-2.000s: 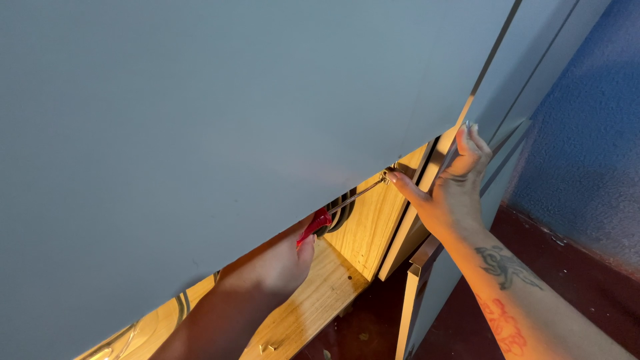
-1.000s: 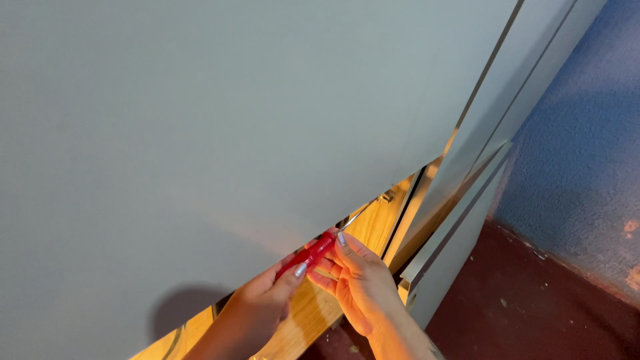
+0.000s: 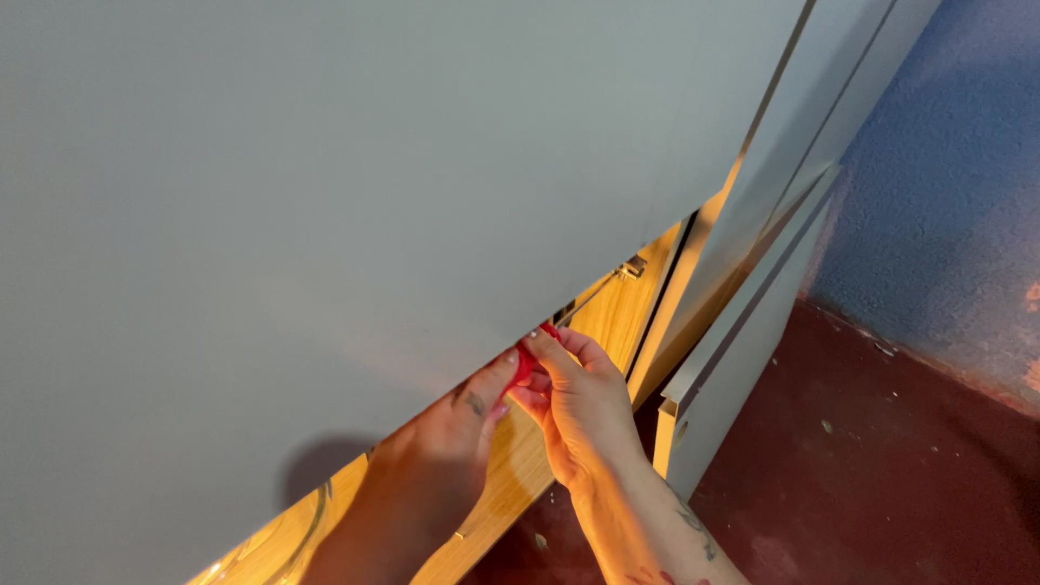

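A screwdriver with a red handle (image 3: 526, 367) is held between both hands, its metal shaft pointing up and right to a metal hinge (image 3: 631, 268) on the wood-grain inner side of a cabinet. My left hand (image 3: 479, 398) grips the back of the handle, partly hidden by the large grey door (image 3: 406, 203). Around the handle's front, near the shaft, are the fingers of my right hand (image 3: 577, 382). The shaft's tip seems to meet the hinge; the exact contact is too small to tell.
A loose-looking grey panel (image 3: 739, 333) stands upright right of the cabinet's edge. Behind it rises a blue textured wall (image 3: 926, 211) above a dark red floor (image 3: 821, 471) with small debris. A wooden cabinet board (image 3: 520, 463) lies below the hands.
My right hand has left the panel edge by the hinge and come down to the screwdriver handle, which it now holds with my left hand.
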